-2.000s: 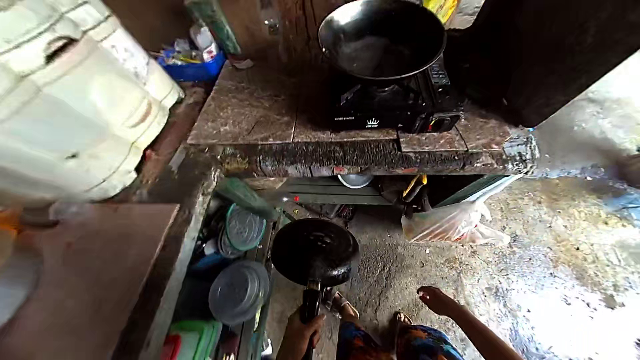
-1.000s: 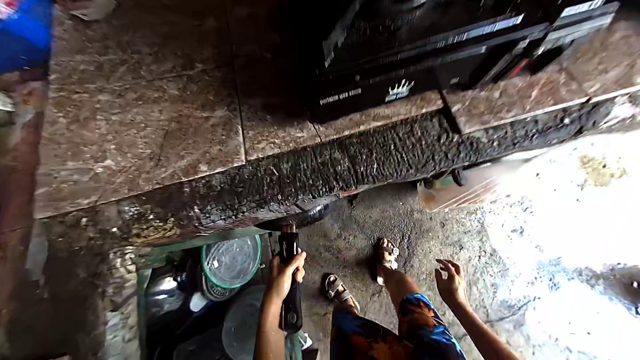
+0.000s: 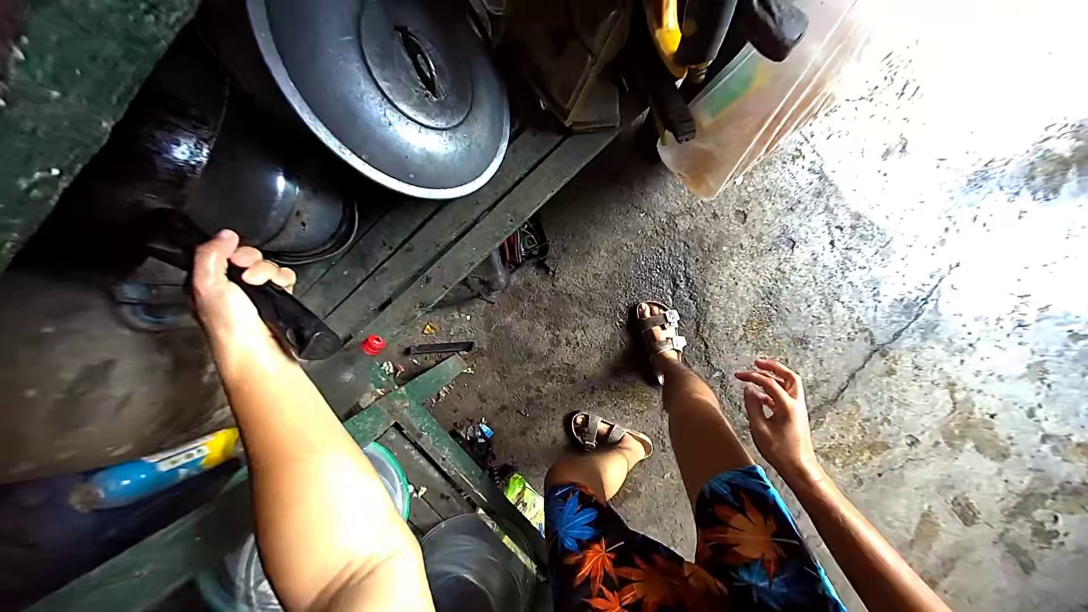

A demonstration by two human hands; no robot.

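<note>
My left hand [image 3: 234,276] grips the black handle [image 3: 285,319] of a frying pan, reaching in over a green slatted wooden shelf; the pan's body is lost in the dark beside a dark metal pot [image 3: 276,208]. Just above the pot lies a large round metal lid [image 3: 416,76] with a loop handle. Over the concrete floor, my right hand [image 3: 775,408] hangs with its fingers loosely curled, holding nothing.
Slatted shelf boards [image 3: 442,246] run beside the lid. A plastic bag [image 3: 756,110] and black and yellow handles [image 3: 667,38] are at the top. Plastic containers [image 3: 476,561] sit lower down. A red cap [image 3: 373,344] and litter lie near the green frame.
My left hand has carried the pan from in front of the counter to inside the shelf below it. The view has moved down to the shelf. My right hand stays free.
</note>
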